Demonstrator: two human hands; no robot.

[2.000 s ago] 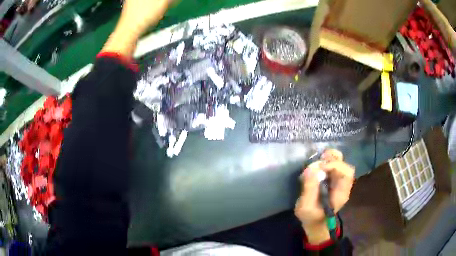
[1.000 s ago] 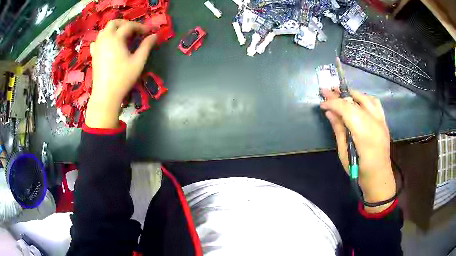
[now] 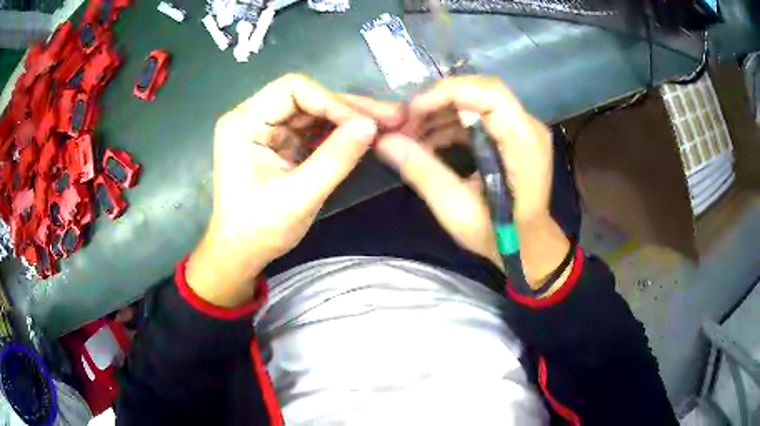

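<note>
My left hand (image 3: 275, 175) and my right hand (image 3: 492, 158) meet fingertip to fingertip in front of my chest. A red piece shows between my left fingers, mostly hidden; it looks like a red housing. The soldering iron (image 3: 499, 200), black with a green band, lies across my right palm; its tip is hard to make out. A white circuit board (image 3: 398, 52) lies on the dark green mat just beyond my fingertips. A heap of red housings (image 3: 58, 141) with dark centres is at the left, with a loose one (image 3: 151, 75) beside it.
Pale boards (image 3: 242, 21) lie at the top. The black pad (image 3: 533, 8) is at the top right edge. A brown cardboard box (image 3: 637, 170) with pale gridded sheets (image 3: 702, 141) is below the bench edge at right. A blue-rimmed basket (image 3: 27, 387) is lower left.
My left hand has left the red heap and come to my right hand, with a red piece in its fingers. The white board now lies on the mat, away from my right fingers. The view has shifted.
</note>
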